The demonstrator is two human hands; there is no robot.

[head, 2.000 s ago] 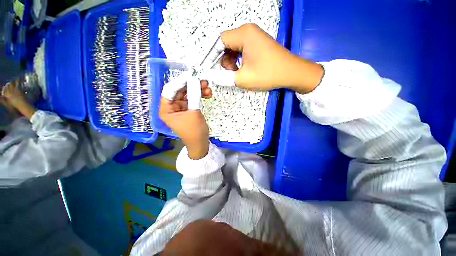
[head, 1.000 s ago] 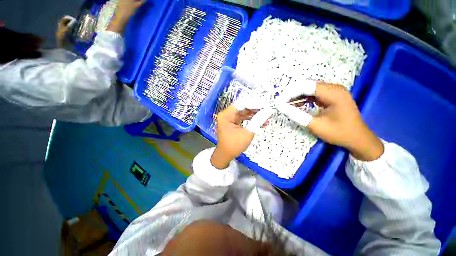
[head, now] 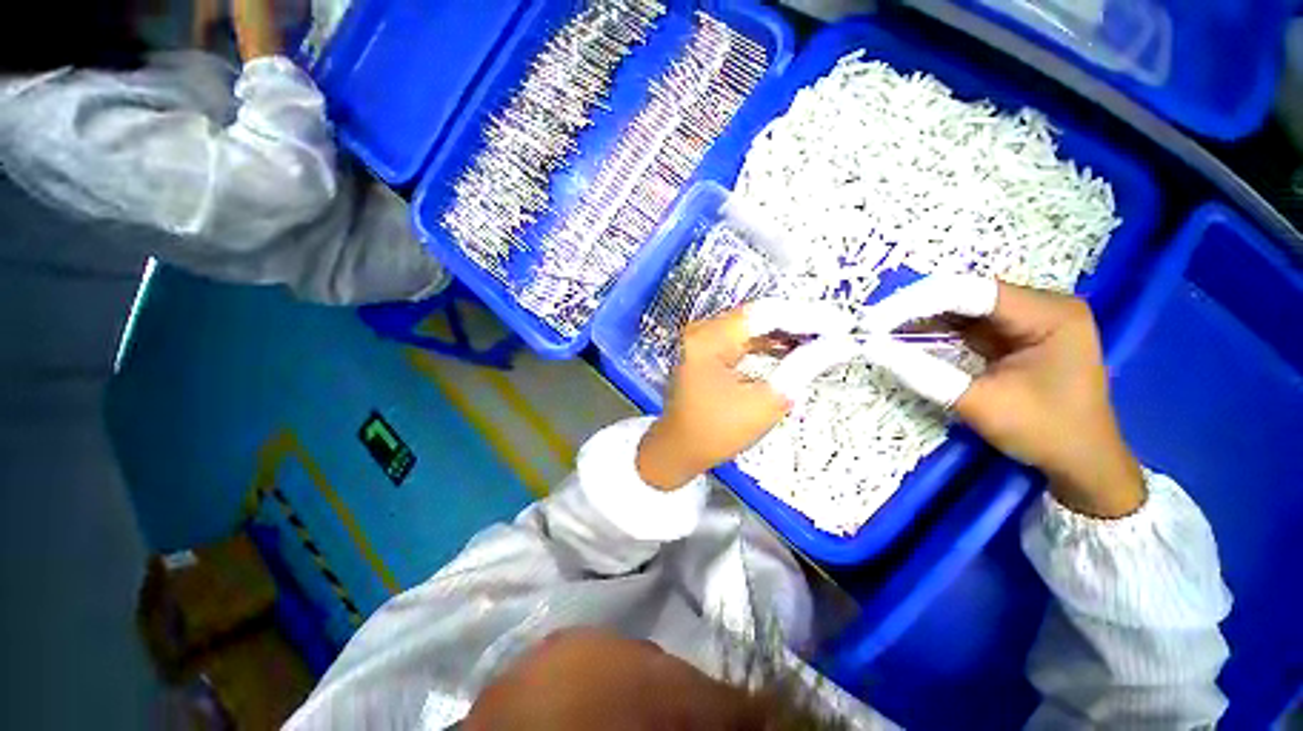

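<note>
My left hand (head: 726, 386) and my right hand (head: 1040, 374) meet fingertip to fingertip over the blue tray of white plastic parts (head: 943, 179). White covers sit on the thumbs and fingertips. A thin metal shaft (head: 932, 339) shows between my right thumb and fingers. My left fingertips pinch something small at the meeting point; the covers hide what it is. The clear box (head: 710, 286) with loose shafts sits at the near left corner of the white heap.
A tray of assembled pieces (head: 553, 271) in two columns lies to the left. A bare blue tray (head: 415, 86) lies beyond it, near a co-worker's sleeve (head: 186, 157). Another blue tray (head: 1215, 386) is at the right. Boxes (head: 215, 600) stand on the floor.
The view has turned and shifted, so the trays appear lower and farther right. My hands stay together at the fingertips, and the shaft in my right hand shows more clearly.
</note>
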